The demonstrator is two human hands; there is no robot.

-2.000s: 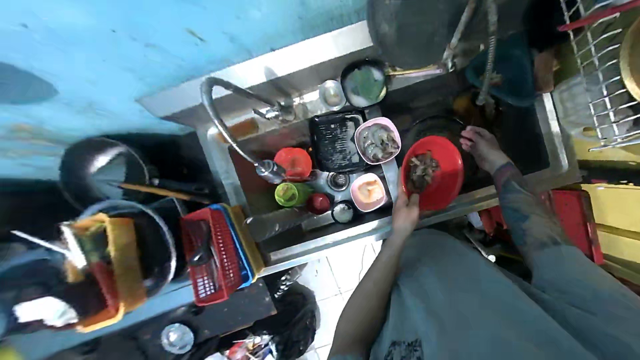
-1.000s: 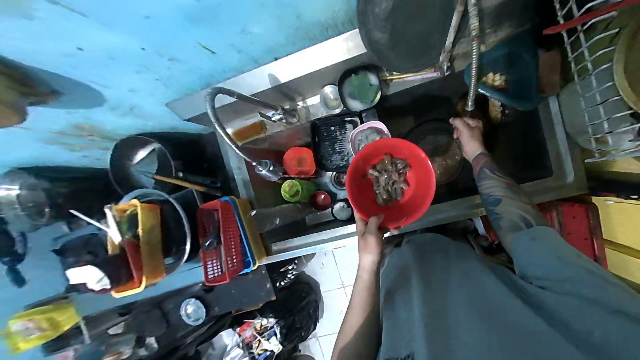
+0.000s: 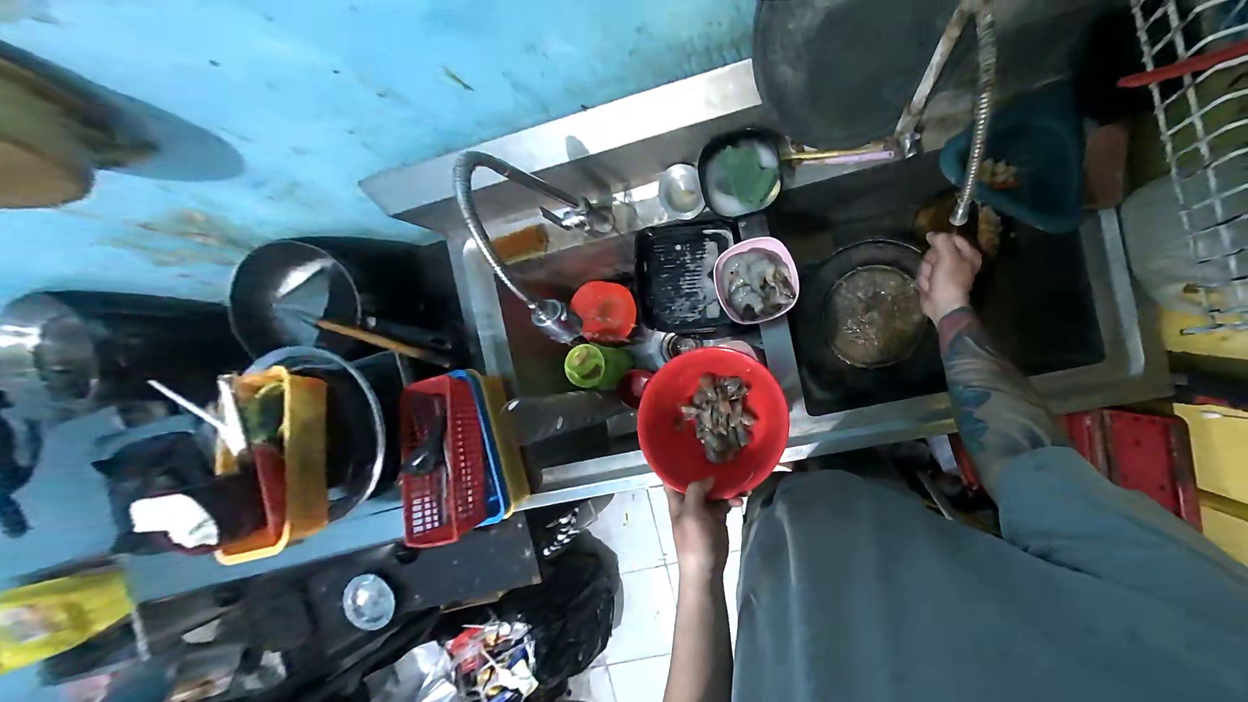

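Observation:
My left hand (image 3: pixel 700 517) grips the near rim of a red plastic bowl (image 3: pixel 661 429), thumb inside it. Greyish-brown pieces of food (image 3: pixel 721 417), perhaps shrimp, lie in the bowl. My right hand (image 3: pixel 948 273) is closed beside the metal end of a flexible faucet hose (image 3: pixel 978 127); whether it grips the hose or something under it, I cannot tell. Just left of that hand, a round dark pan (image 3: pixel 876 317) holds murky brownish liquid in the right basin. A pink bowl (image 3: pixel 757 281) of grey raw seafood sits by the basin divider.
In the left basin stand a black ridged tray (image 3: pixel 687 283), a red cup (image 3: pixel 603 312) and a green cup (image 3: pixel 597 366) below a curved faucet (image 3: pixel 478 195). A small pan with a green scrubber (image 3: pixel 743 174) is behind. Red baskets (image 3: pixel 444 458) and pots (image 3: pixel 292 297) stand left; a wire rack (image 3: pixel 1194 156) is right.
The red bowl in my left hand has moved left, away from the round pan, which shows more fully. My right hand has moved up to beside the hose end since the earliest frame.

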